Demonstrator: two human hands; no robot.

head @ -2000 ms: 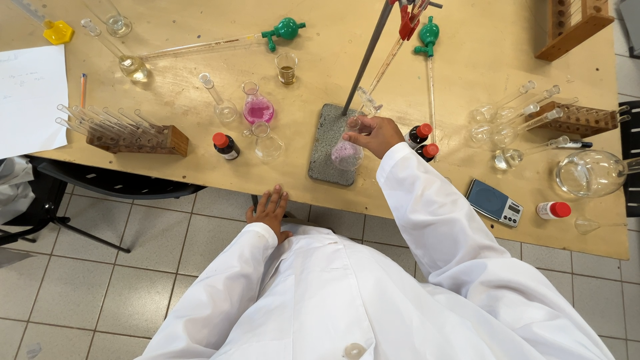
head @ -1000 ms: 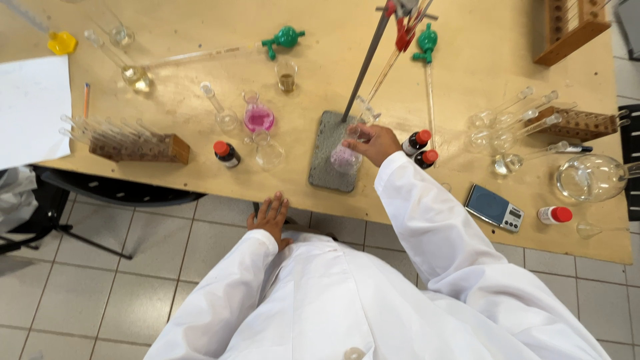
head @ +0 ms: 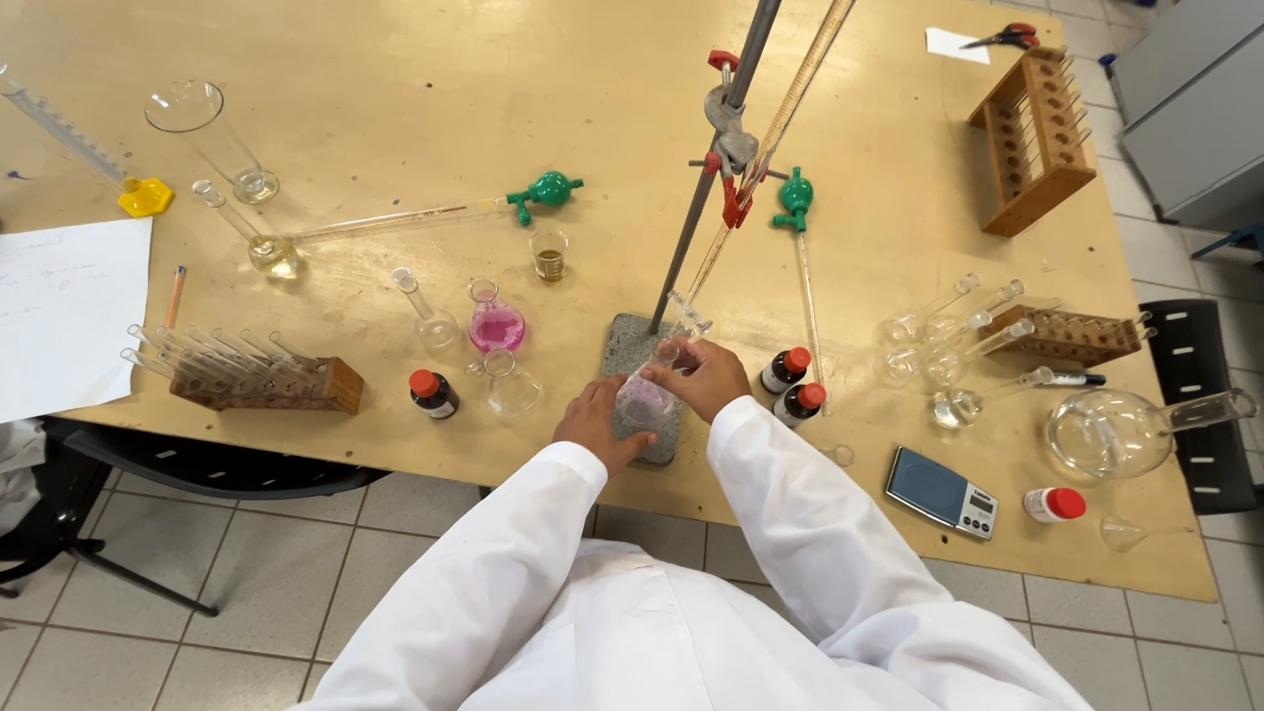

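A glass Erlenmeyer flask (head: pixel 647 398) with pale pink liquid stands over the stone base (head: pixel 630 341) of a burette stand. My right hand (head: pixel 706 375) grips its neck, just below the burette's stopcock (head: pixel 689 314). At the flask's lower left side is my left hand (head: pixel 599 425), fingers and thumb spread around the body; how firmly it holds is unclear. The graduated glass burette (head: pixel 790 104) hangs tilted in view from a red-tipped clamp (head: pixel 734 148) on the metal rod (head: pixel 696 222). Left of my hands are an empty-looking flask (head: pixel 513 393) and a flask of bright pink liquid (head: pixel 497 326).
Dark bottles with red caps stand at left (head: pixel 434 394) and right (head: pixel 785 370) of the base. Test tube racks (head: pixel 267 383), volumetric flasks (head: pixel 272 257), a small beaker (head: pixel 549 259) and pipettes with green fillers (head: pixel 551 190) surround them. A digital scale (head: pixel 928 486) lies near the front edge.
My left hand has moved from the table's front edge up to the flask. My right hand remains at the flask's neck.
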